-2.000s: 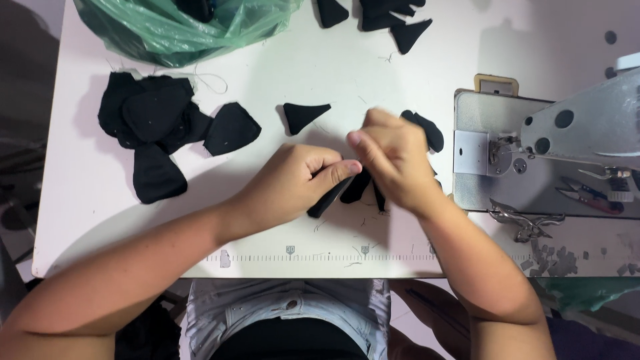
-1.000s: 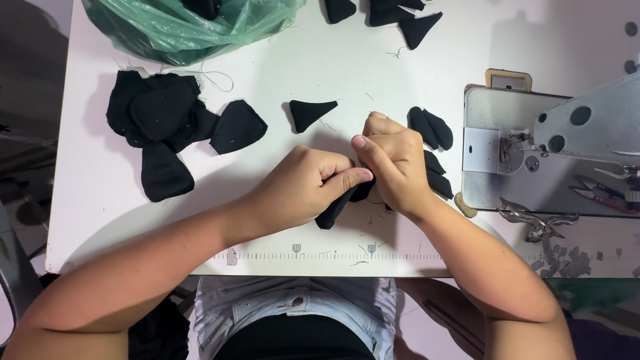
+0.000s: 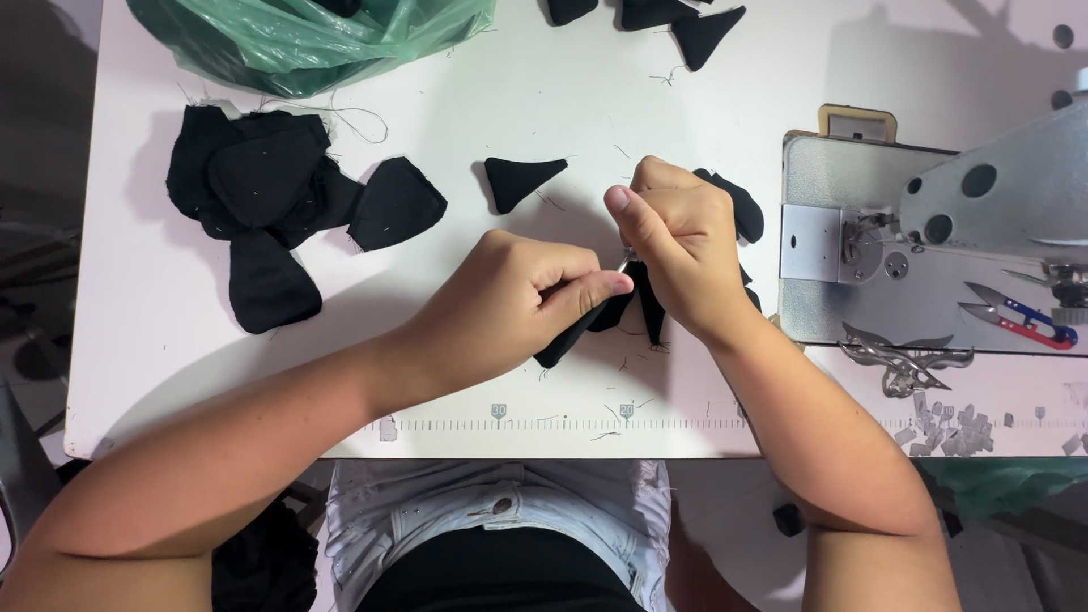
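My left hand (image 3: pixel 544 306) is closed on a black fabric piece (image 3: pixel 565 342) that hangs below its fingers. Close beside it, my right hand (image 3: pixel 680 238) is closed around a small metal tool (image 3: pixel 627 260); only a bit of its shiny tip shows between the hands, so its kind is hidden. More black pieces (image 3: pixel 651 314) lie or hang under my right hand; which is unclear. A triangular black piece (image 3: pixel 520 182) rests on the white table above my left hand. Rounded black pieces (image 3: pixel 741 206) lie partly hidden behind my right hand.
Black cut pieces (image 3: pixel 263 178) are piled at left, near a green plastic bag (image 3: pixel 314 51). More pieces (image 3: pixel 704 36) lie at the top. At right stand a sewing machine (image 3: pixel 1003 187), thread snips (image 3: pixel 1020 316) and metal clips (image 3: pixel 901 357). A printed ruler (image 3: pixel 561 423) runs along the table's front edge.
Both hands stay close together over the black pieces. A shiny metal bit now shows between them. The view has shifted slightly.
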